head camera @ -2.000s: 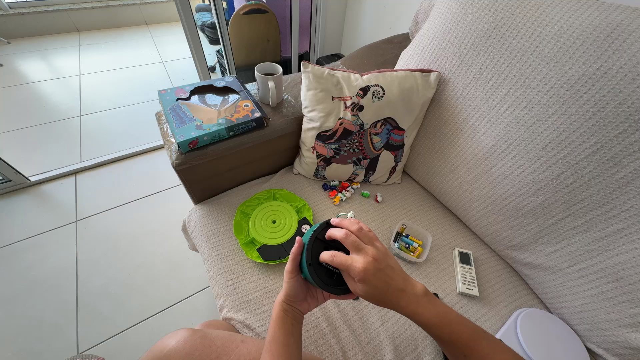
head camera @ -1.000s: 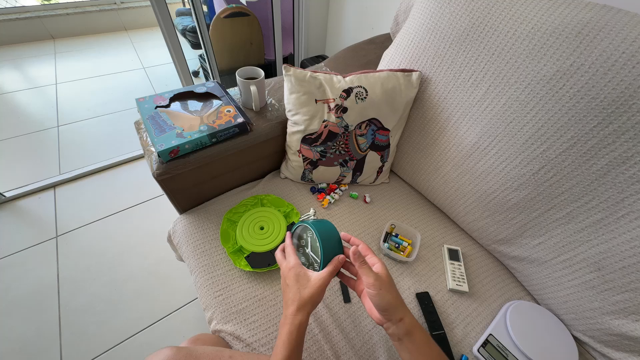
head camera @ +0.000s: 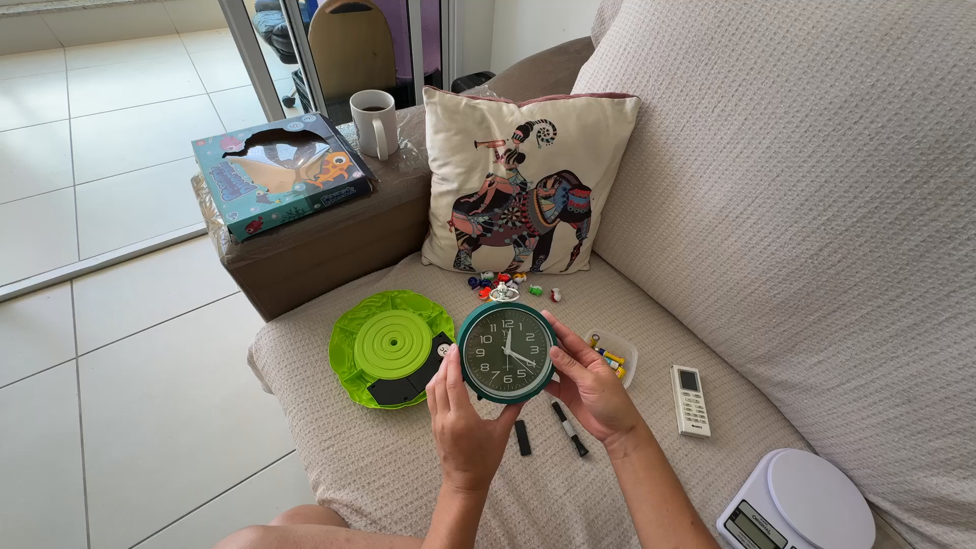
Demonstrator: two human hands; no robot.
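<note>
A round teal alarm clock with a dark dial and a metal ring on top faces me, held upright between both hands. My left hand grips its lower left edge, and my right hand grips its right edge. Left of the clock lies a round green plastic toy base with a black cover part. Behind the right hand is a clear plastic tub with several batteries. Below the clock, a black battery cover and a black and grey screwdriver or pen rest on the sofa.
Small colourful toy pieces lie by an elephant-print cushion. At right are a white remote control and a white kitchen scale. The sofa arm holds a toy box and a mug with dark drink.
The clock has turned from its back showing, through a slanted view, to its dial facing me. My right hand has moved from the clock's back to its right edge.
</note>
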